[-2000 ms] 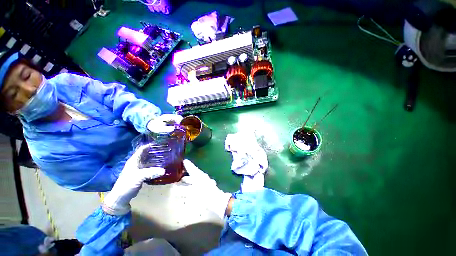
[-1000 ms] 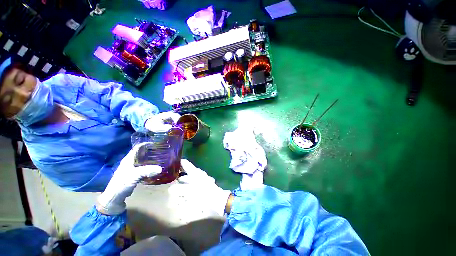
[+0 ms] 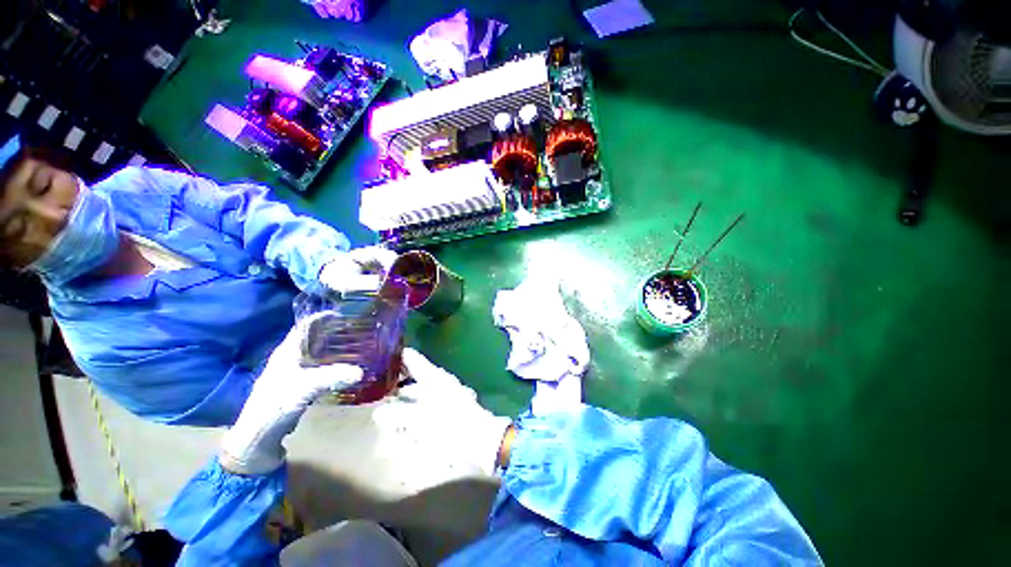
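A clear plastic tub [image 3: 353,332] with red-brown liquid is tilted at the bench's left edge, its rim against the mouth of a brownish cup [image 3: 435,290]. My left hand [image 3: 283,390], in a white glove, is closed on the tub's near left side. My right hand [image 3: 443,419], white-gloved, is at the tub's lower right; its fingertips are partly hidden, and it looks to be supporting the tub. Another person's gloved hand [image 3: 360,269] is at the tub and cup rims. A small green-rimmed cup [image 3: 672,301] with dark liquid and two thin sticks stands on the mat.
A crumpled white cloth [image 3: 540,330] lies right of the brown cup. A large power supply board [image 3: 488,150] and a second board [image 3: 297,111] lie behind. A white fan [image 3: 964,72] is back right. A masked person [image 3: 166,277] in a blue smock is at left.
The red-brown liquid in the tub looks lower and is gathered toward its bottom right. The tub has shifted slightly left. The view has moved slightly. Both hands stay at the tub.
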